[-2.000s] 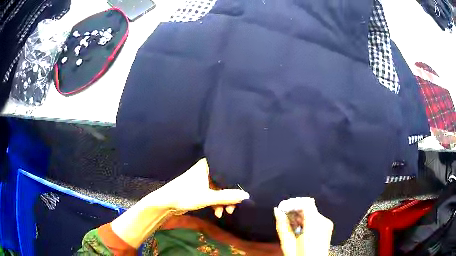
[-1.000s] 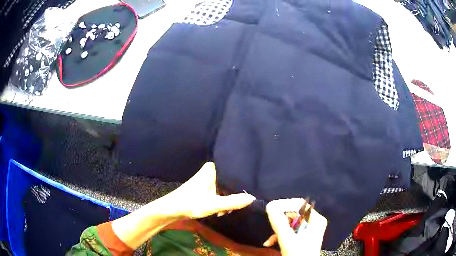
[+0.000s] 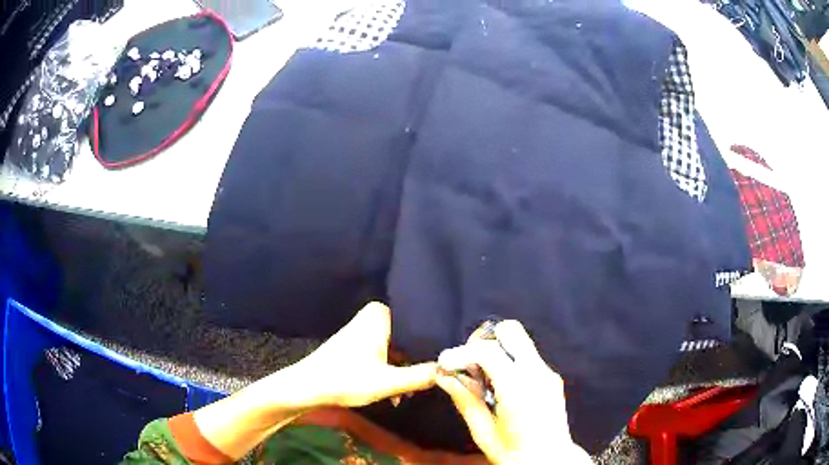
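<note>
A large navy garment (image 3: 536, 209) with black-and-white gingham (image 3: 680, 136) at its armholes is spread over the white table, its near edge hanging toward my lap. My left hand (image 3: 373, 363) pinches the garment's near edge between thumb and fingers. My right hand (image 3: 509, 390) meets the left fingertips at that edge and holds a small dark tool (image 3: 489, 396) in its palm. A needle or button between the fingertips is too small to make out.
At the left lie a black mat (image 3: 164, 91) with red edging and loose white buttons, a clear plastic bag (image 3: 54, 118) and a phone (image 3: 247, 14). A blue crate (image 3: 100, 350) stands below. Red plaid cloth (image 3: 771, 218) and a red plastic object (image 3: 682, 418) are at the right.
My right hand has moved left and its fingertips now meet those of my left hand. The tool has turned in the palm. My left hand keeps its pinch, and the view has shifted slightly.
</note>
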